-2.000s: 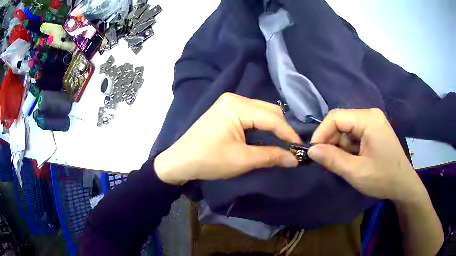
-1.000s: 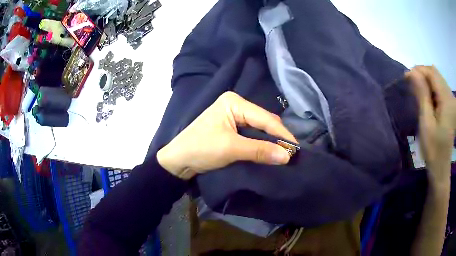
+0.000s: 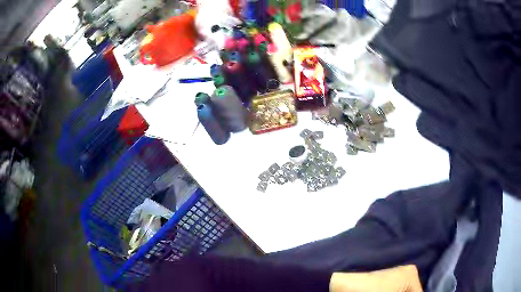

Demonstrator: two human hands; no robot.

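The dark navy garment [image 3: 400,219] lies at the right of the view, over the table edge and up to the top right corner. A strip of grey-blue lining [image 3: 454,256] shows in it near the bottom. My left hand [image 3: 377,280] is at the bottom edge, cut off at the wrist and back of the hand; its fingers are out of the picture, so its hold cannot be seen. My right hand is not in view. Small square metal fasteners [image 3: 320,171] lie scattered on the white table, with a round dark disc [image 3: 297,152] among them.
Darker metal plates [image 3: 365,122] lie in a pile beyond the squares. A gold tin of small pieces [image 3: 274,111], a red-pink box [image 3: 309,77], thread cones [image 3: 229,108], a blue pen [image 3: 195,80] and papers stand or lie farther back. A blue plastic basket [image 3: 197,214] with scraps is below the table edge [image 3: 214,203].
The view has swung to the left, so the fasteners and basket are now central. My right hand left the metal clasp, moved right, and is now out of view. My left hand's fingertips are out of view.
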